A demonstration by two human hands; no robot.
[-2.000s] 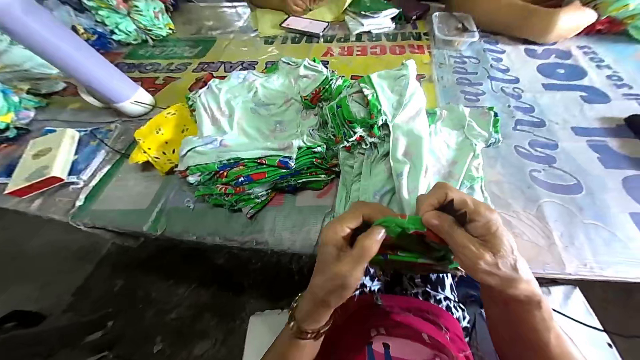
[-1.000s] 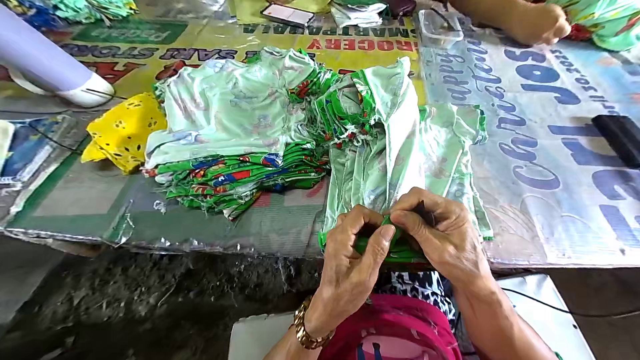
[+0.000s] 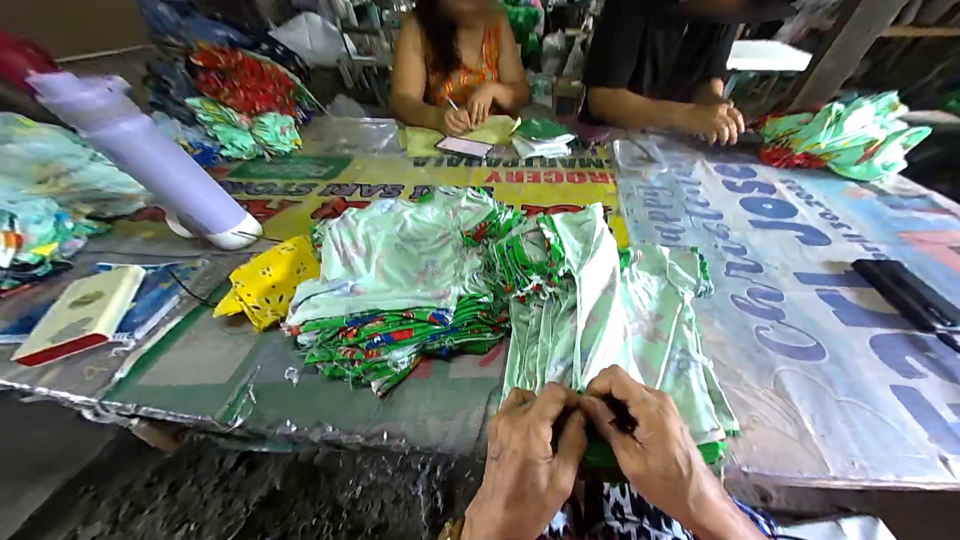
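Note:
At the table's front edge, my left hand (image 3: pixel 529 450) and my right hand (image 3: pixel 645 435) meet, fingertips together, pinching the edge of a pale green cloth piece (image 3: pixel 592 300). Green fabric (image 3: pixel 600 454) shows beneath the fingers. A small dark object, too unclear to name, shows within my right hand. Under and beside the held cloth lie more pale pieces with green edging (image 3: pixel 667 322). Left of them sits a stack of cut fabric pieces (image 3: pixel 397 255), pale on top, with bright green patterned layers (image 3: pixel 405 337) along its front.
A yellow patterned cloth (image 3: pixel 270 281), a white box (image 3: pixel 82 311) and a lavender tube-shaped object (image 3: pixel 150 165) are on the left. A black case (image 3: pixel 904 296) lies at right. Across the table, one person writes beside a phone (image 3: pixel 464 146); another person's hand (image 3: pixel 724 124) rests near bundled cloth (image 3: pixel 847 139).
The view has tilted up, showing more of the people opposite. My hands still pinch the cloth at the table edge; the green piece spread between them two seconds ago is now mostly hidden by my fingers.

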